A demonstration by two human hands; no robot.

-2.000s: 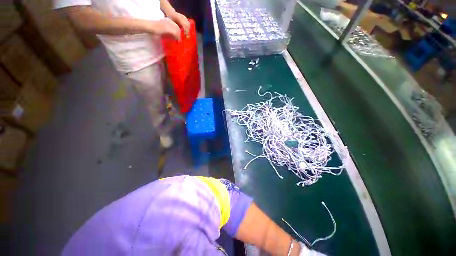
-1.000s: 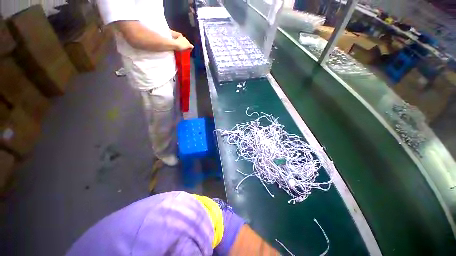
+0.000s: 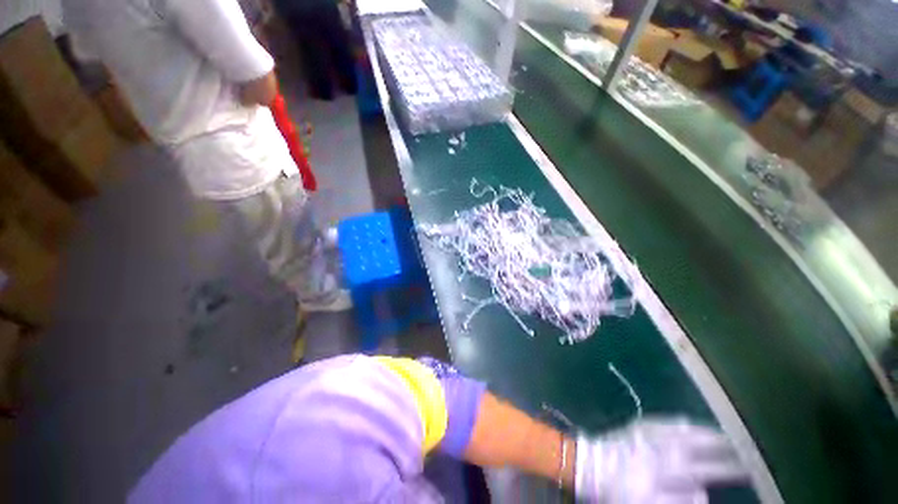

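A tangled pile of white lead wires (image 3: 527, 261) lies on the green belt (image 3: 492, 379), in front of me. A loose pale wire (image 3: 626, 386) lies nearer, partly hidden by my left hand (image 3: 665, 461). My left hand wears a white glove and is low over the near part of the belt, at the bottom right. It is motion-blurred, with its fingers towards the right edging; whether it holds anything cannot be told. My right hand is out of view.
Stacked clear blister trays (image 3: 441, 74) stand at the belt's far end. A blue stool (image 3: 371, 248) is beside the belt's left edge. A person in white (image 3: 212, 118) stands at left, with a red tray (image 3: 293, 148). A second green lane (image 3: 679, 212) runs at right.
My left hand has come into view over the near belt. The person in white has turned and moved left with the red tray, now mostly hidden. The camera view has shifted.
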